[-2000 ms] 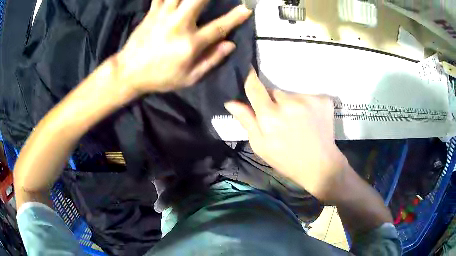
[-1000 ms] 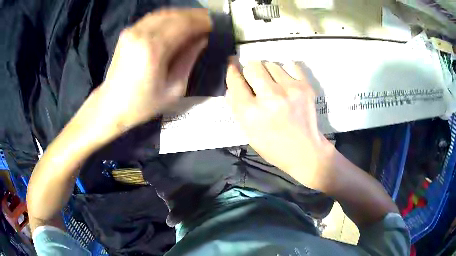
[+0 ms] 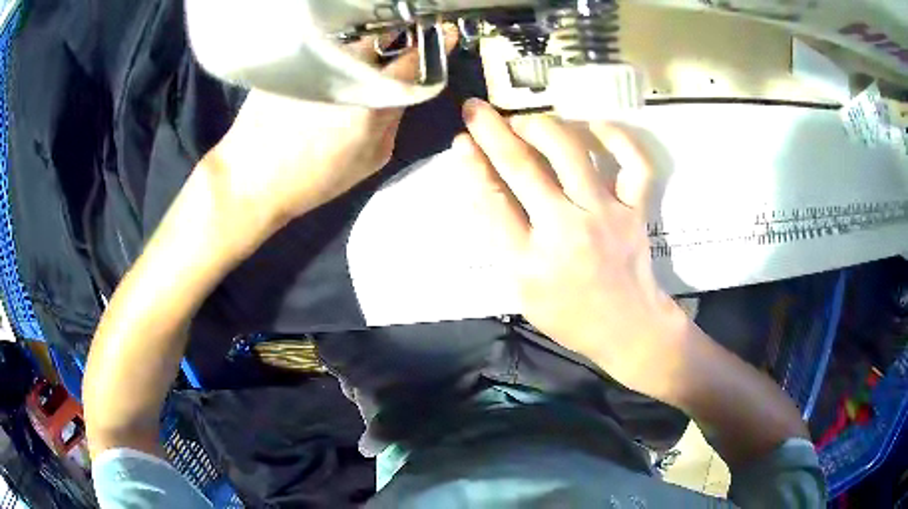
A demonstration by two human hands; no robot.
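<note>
Dark cloth (image 3: 289, 268) covers the left of the white machine table (image 3: 438, 258) and runs up under the cream sewing machine head (image 3: 269, 50). My left hand (image 3: 309, 149) lies on the cloth; its fingers reach under the head beside small metal parts (image 3: 428, 50) and are partly hidden by it. Whether they pinch the cloth cannot be told. My right hand (image 3: 567, 209) lies palm down on the white table, fingers spread, its index fingertip at the cloth's right edge near the needle area.
A printed scale (image 3: 826, 223) runs along the table's front right. A blue basket (image 3: 866, 437) with red and green bits is at lower right. Another blue basket (image 3: 189, 447) with dark cloth is at lower left. An orange-red object (image 3: 58, 418) lies at far left.
The machine head now shows at the top, over my left hand. My left hand has gone from lifted and blurred to lying on the cloth under the head. The cloth edge now curves across the table.
</note>
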